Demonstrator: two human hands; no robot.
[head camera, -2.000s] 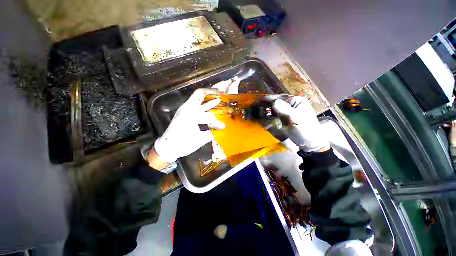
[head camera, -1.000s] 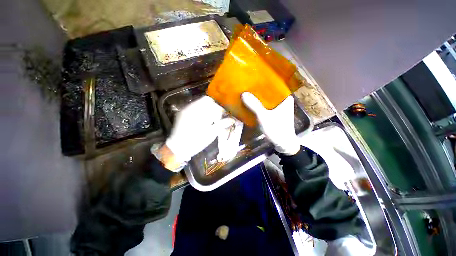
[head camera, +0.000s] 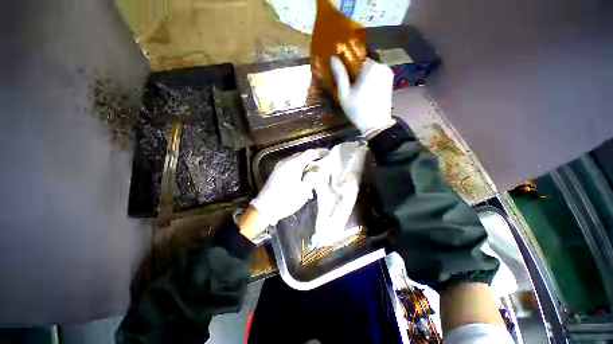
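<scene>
My gloved right hand (head camera: 368, 94) holds a bright orange-brown sheet (head camera: 338, 44) above the right part of the solder pot (head camera: 282, 91). The sheet's top is cut off by the picture's upper edge. My gloved left hand (head camera: 285, 188) is over the near tray (head camera: 336, 272), with curled fingers against a limp white cloth (head camera: 335, 201). Whether they grip it is unclear. Thin copper-coloured strands (head camera: 329, 247) lie in the tray below the cloth. No coil can be made out in either hand.
A black dross tray (head camera: 205, 158) with a brassy strip (head camera: 171, 161) across it is left of the pot. A dark controller (head camera: 410, 67) is behind my right hand. Coils (head camera: 417, 309) lie at lower right. A coil (head camera: 529, 189) sits on the green conveyor (head camera: 571, 232).
My right hand has moved up and away from me with the orange sheet, which two seconds ago was over the near tray between both hands. My left hand stays by the cloth. The view has shifted.
</scene>
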